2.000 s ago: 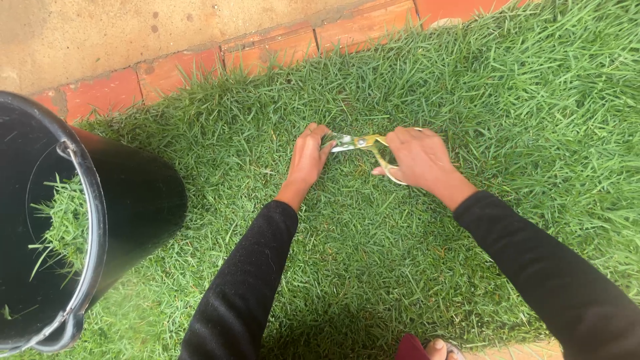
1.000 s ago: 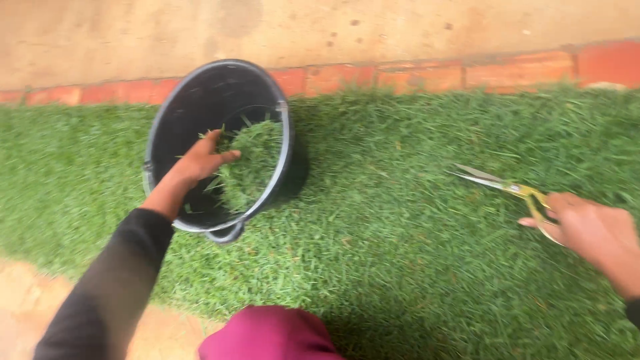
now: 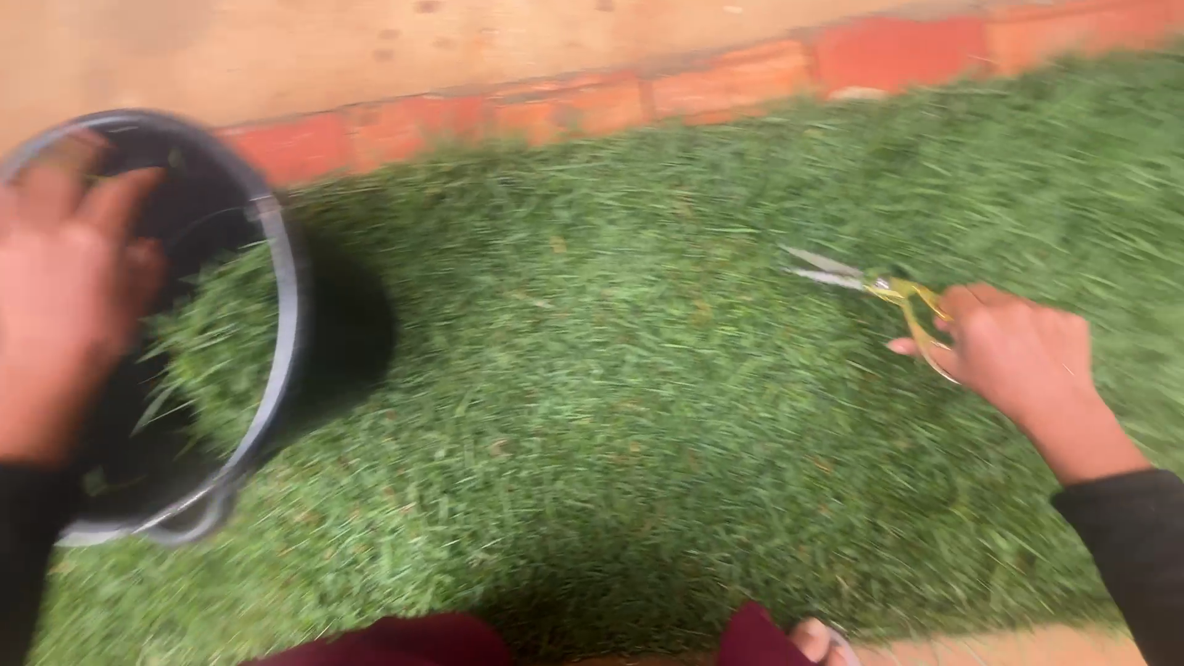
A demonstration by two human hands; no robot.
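Observation:
Blurred by motion, my left hand [image 3: 69, 277] is over the mouth of a black plastic bucket [image 3: 287, 324], its fingers apart and nothing seen in them. The bucket leans on the lawn at the left, with cut grass [image 3: 222, 342] lying inside. My right hand [image 3: 1017, 356] grips the yellow handles of a pair of scissors [image 3: 893, 287] at the right. The scissor blades are slightly parted and point left, just above the grass lawn [image 3: 601, 370].
A row of red bricks [image 3: 731, 83] edges the lawn along the top, with a tan paved surface [image 3: 277, 55] beyond it. My knees in maroon cloth [image 3: 398, 643] and part of a foot [image 3: 814, 638] show at the bottom edge.
Two seconds ago both hands were together at the scissors over the grass; one second ago my left hand was in the bucket. The view has shifted. The scissors stay in my right hand.

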